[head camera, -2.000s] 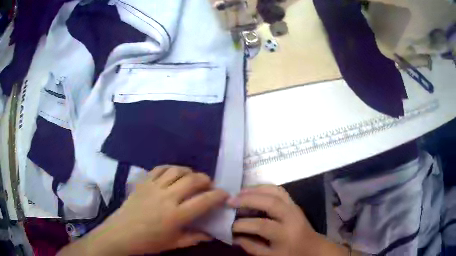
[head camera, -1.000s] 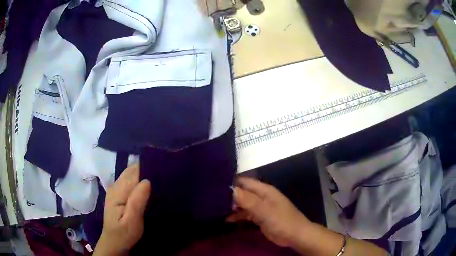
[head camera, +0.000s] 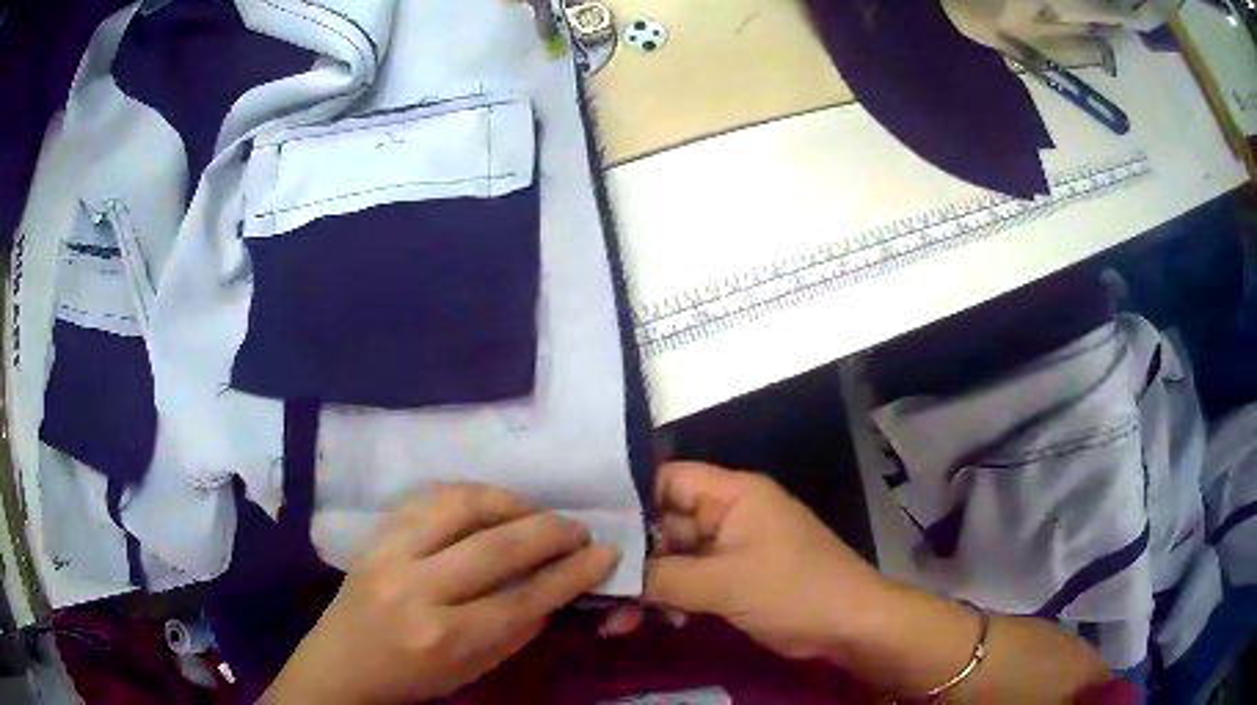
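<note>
A pale grey-lavender panel (head camera: 455, 448) lies left of the needle area, its lower edge over the table's front edge. A patch pocket (head camera: 393, 296) with a pale stitched flap is on it. A dark panel (head camera: 637, 413) shows as a thin strip along its right edge. My left hand (head camera: 462, 585) presses flat on the panel's lower end. My right hand (head camera: 738, 544) pinches the lower right corner, where the dark and pale edges meet. The needle and presser foot are cut off or unclear at the top edge.
A curved dark piece (head camera: 951, 103) lies on the machine bed (head camera: 724, 62), with snips (head camera: 1082, 97) at its right. A printed ruler (head camera: 896, 255) runs along the table's front. Grey pieces with dark stripes (head camera: 1034, 468) hang at the right. A small spool (head camera: 179, 636) is at lower left.
The pale panel's lower end, folded up a second ago with dark cloth showing, now lies down over the dark one. My left hand has moved right onto it. The view has shifted.
</note>
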